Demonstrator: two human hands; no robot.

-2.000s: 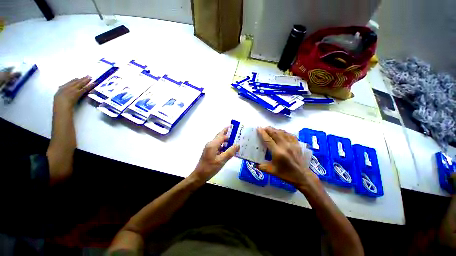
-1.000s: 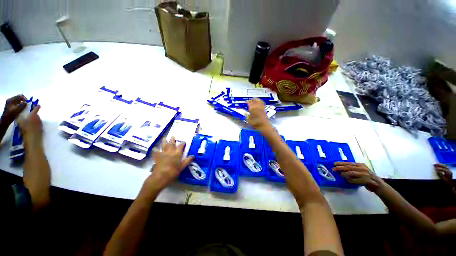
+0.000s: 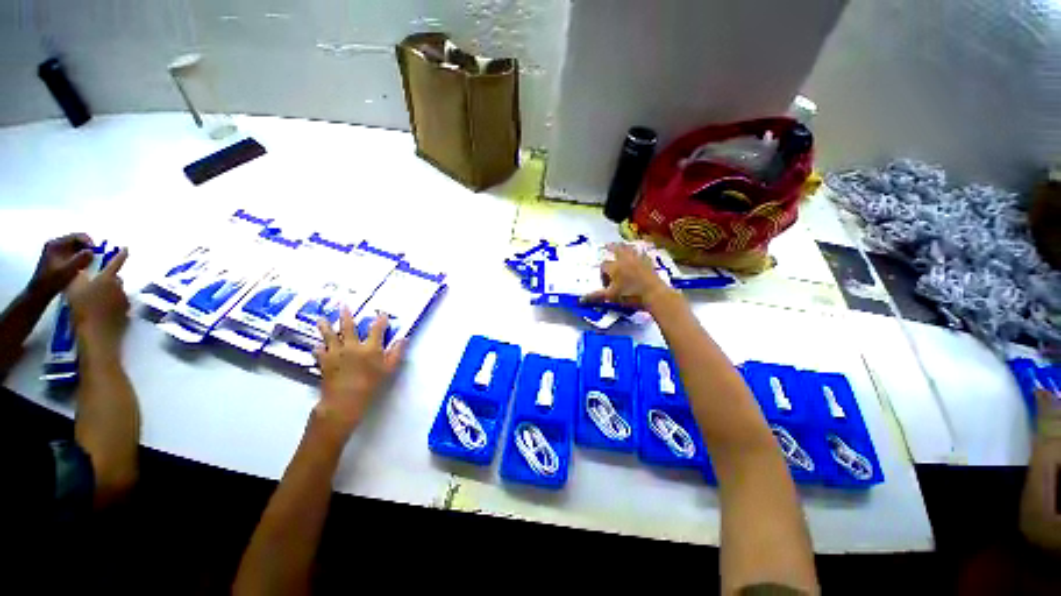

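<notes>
My left hand [image 3: 355, 363] lies with spread fingers on the right end of the row of filled retail boxes [image 3: 270, 300], which are white and blue and overlap. My right hand [image 3: 629, 279] is over the loose pile of unfilled cartons [image 3: 570, 270], its fingers down on a white one; whether they grip it is unclear. Several blue trays [image 3: 539, 421] with a white plug and a coiled white cable stand in a row in front of me. My right forearm hides part of the row.
A red bag [image 3: 727, 198], a black bottle [image 3: 631, 175] and a brown paper bag [image 3: 465, 116] stand at the back. A phone [image 3: 225, 161] lies far left. A cable heap [image 3: 954, 239] is at right. Other people's hands [image 3: 95, 293] are at the left edge, another at the right edge.
My left hand has moved left, with the end box now against the filled row. My right hand stays at the pile. The other person's hand has left the right-hand trays. The view has shifted.
</notes>
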